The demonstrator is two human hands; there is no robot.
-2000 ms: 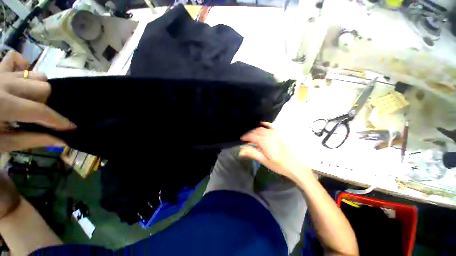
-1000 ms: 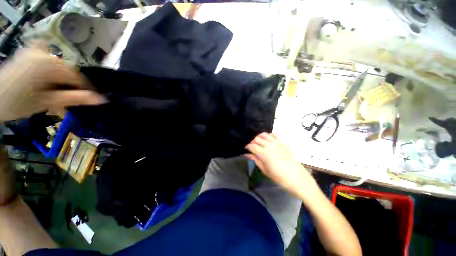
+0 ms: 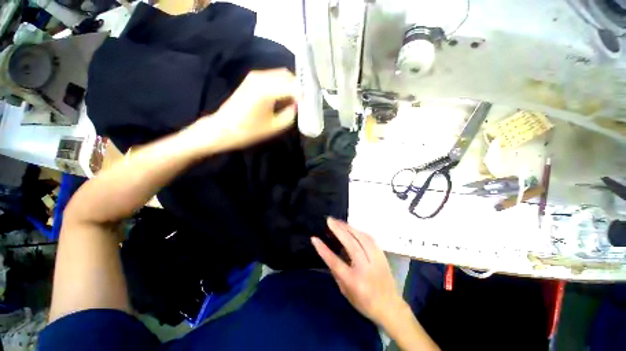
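Observation:
The black garment lies bunched on the white sewing table, left of the needle area, and hangs off the front edge. My left hand reaches across the garment, its fingertips partly behind the pale upright bar; its hold on the cloth is unclear. My right hand rests with fingers spread at the garment's near right edge. The garment's right part lies beside the presser foot area of the pale sewing machine head.
Shears, a pale yellow label sheet, small metal tools, a reddish-brown stick and crumpled clear plastic lie to the right. A red bin is below right. Another machine stands at upper left, a blue crate below.
My left hand has moved from the far left to beside the machine head. The garment is no longer stretched out and is bunched further up the table. The view has shifted.

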